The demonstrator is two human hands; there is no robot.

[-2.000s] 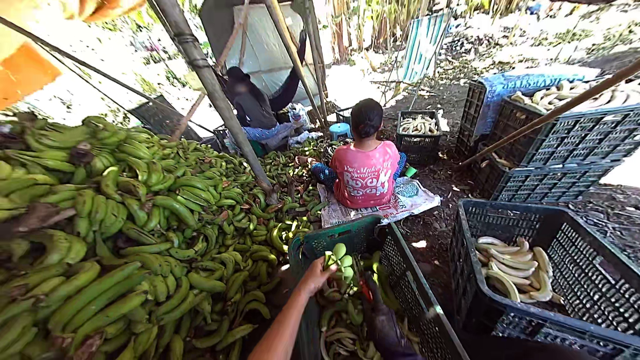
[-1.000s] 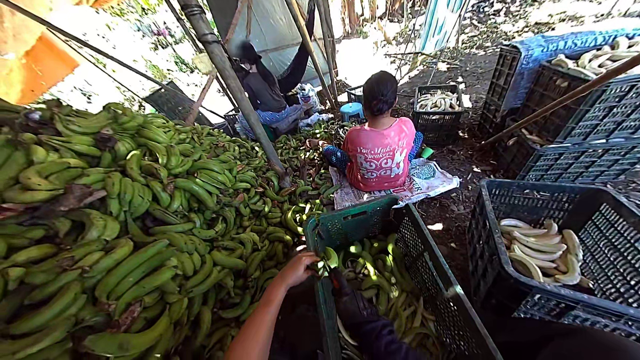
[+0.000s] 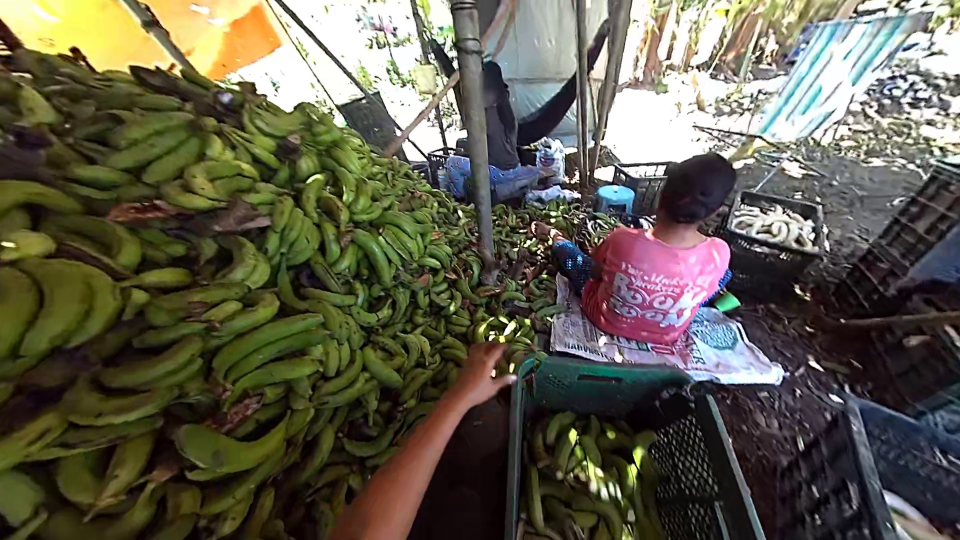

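My left hand (image 3: 481,375) reaches forward with its fingers apart, just left of the far corner of a green plastic crate (image 3: 585,379). Nothing shows in its grasp. Close beyond its fingertips are green bananas (image 3: 502,328) at the edge of a large heap (image 3: 270,345), which fills the left side of the view. Inside the green crate lie many loose green bananas (image 3: 577,465), partly in shade. My right hand is out of the frame.
A person in a pink shirt (image 3: 652,285) sits on a printed sack (image 3: 739,352) beyond the crate. Another person (image 3: 499,120) sits farther back, behind a pole (image 3: 472,135). A dark crate (image 3: 859,450) stands at right; a crate of peeled bananas (image 3: 776,225) stands farther back.
My left hand has let go of the green banana and moved away from the crate toward the heap. My gloved right hand has left the view, which has turned left.
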